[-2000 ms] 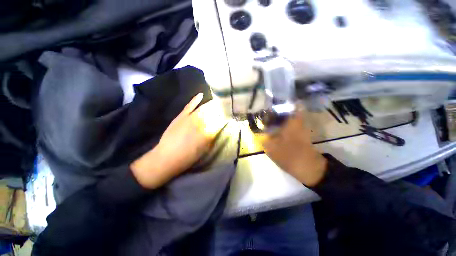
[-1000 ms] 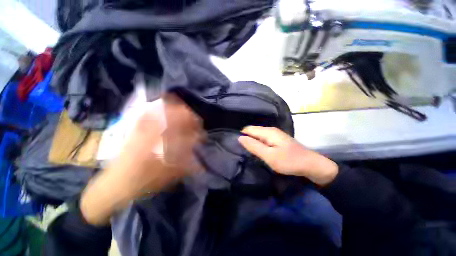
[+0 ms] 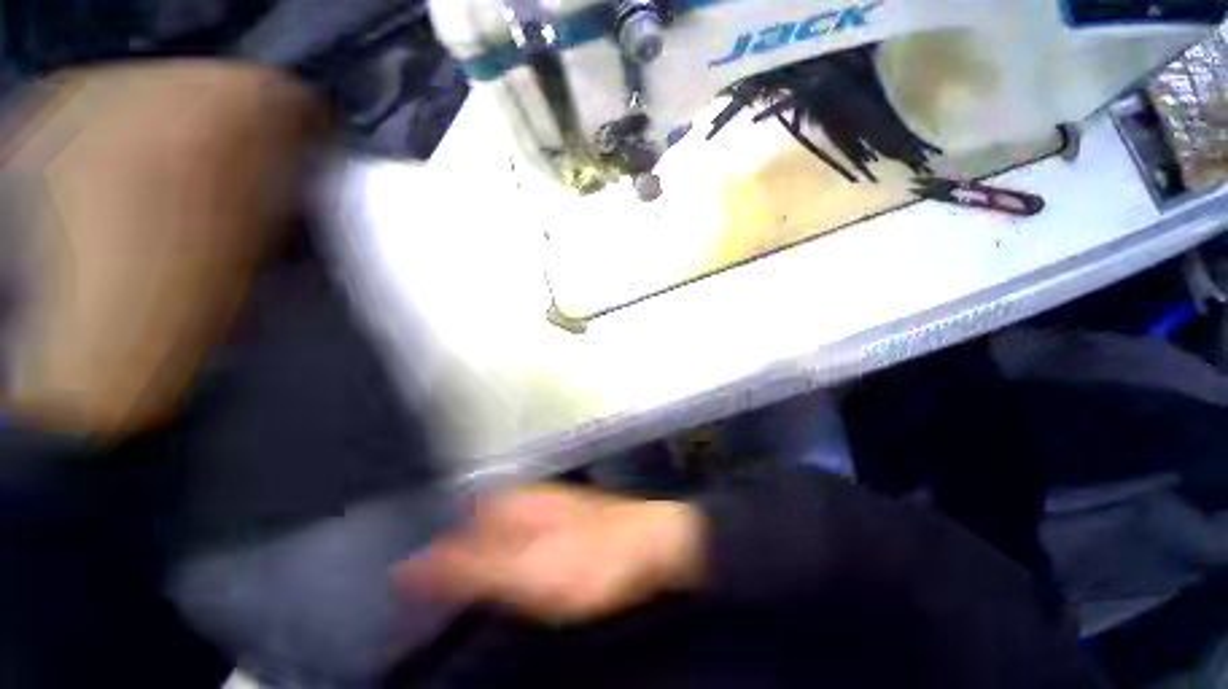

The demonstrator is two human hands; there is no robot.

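Note:
A dark grey garment [image 3: 310,404] hangs blurred over the table's left front edge and the lap. My left hand [image 3: 148,242] is large and blurred at the upper left, over the garment; its fingers cannot be made out. My right hand [image 3: 552,552] is low at the centre, below the table edge, blurred against the garment; whether it grips the cloth is unclear. The sewing machine [image 3: 795,41] stands behind, its lit needle area [image 3: 613,168] with no cloth under it. Black strips [image 3: 842,108] lie in a bunch under the arm.
Small dark red and black snips [image 3: 997,198] lie right of the strips. The white table [image 3: 754,337] has a rounded front edge. Dark cloth [image 3: 391,94] is piled behind at the left. A shiny clear packet [image 3: 1199,121] is at the far right. Grey cloth [image 3: 1145,538] shows at the lower right.
The view has swung right and closer to the machine. The garment has left the needle area since the oldest frame. My left hand now shows at the upper left, my right hand lower, below the table edge.

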